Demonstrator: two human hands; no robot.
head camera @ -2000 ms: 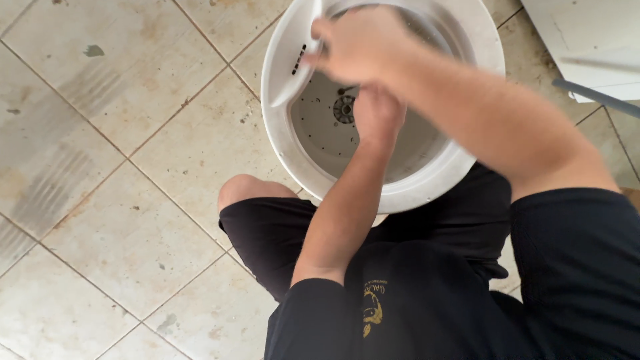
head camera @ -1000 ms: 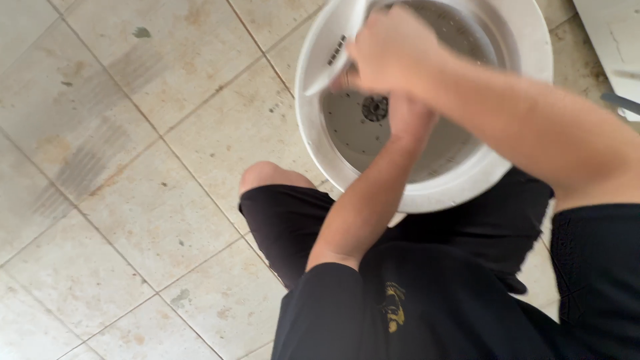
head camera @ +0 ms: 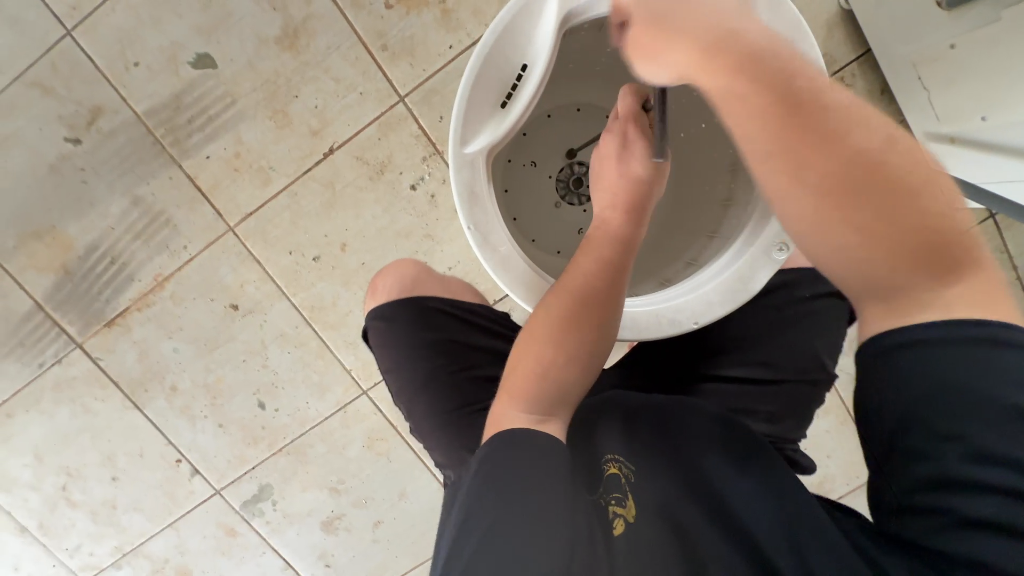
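Note:
A washing machine tub with a white plastic balance ring (head camera: 472, 152) stands upright between my knees, its perforated bottom and dark central hub (head camera: 574, 183) showing inside. My left hand (head camera: 632, 160) is inside the opening, its fingers closed around a dark metal rod-like tool (head camera: 588, 145) whose rounded end lies near the hub. My right hand (head camera: 680, 40), blurred, is above it at the far rim, closed on a dark bar-shaped tool (head camera: 660, 124) that points down past my left knuckles. Whether the two tools touch cannot be told.
A white panel (head camera: 960, 88) with a crack lies on the floor at the upper right, with a grey bar or hose (head camera: 992, 198) beside its edge. Stained floor tiles (head camera: 240, 320) spread out at the left. A screw (head camera: 781, 250) sits in the ring's near right side.
My right hand has moved away from the ring's slotted side, toward the far rim. A dark bar below it now shows plainly. My left hand remains inside the tub opening.

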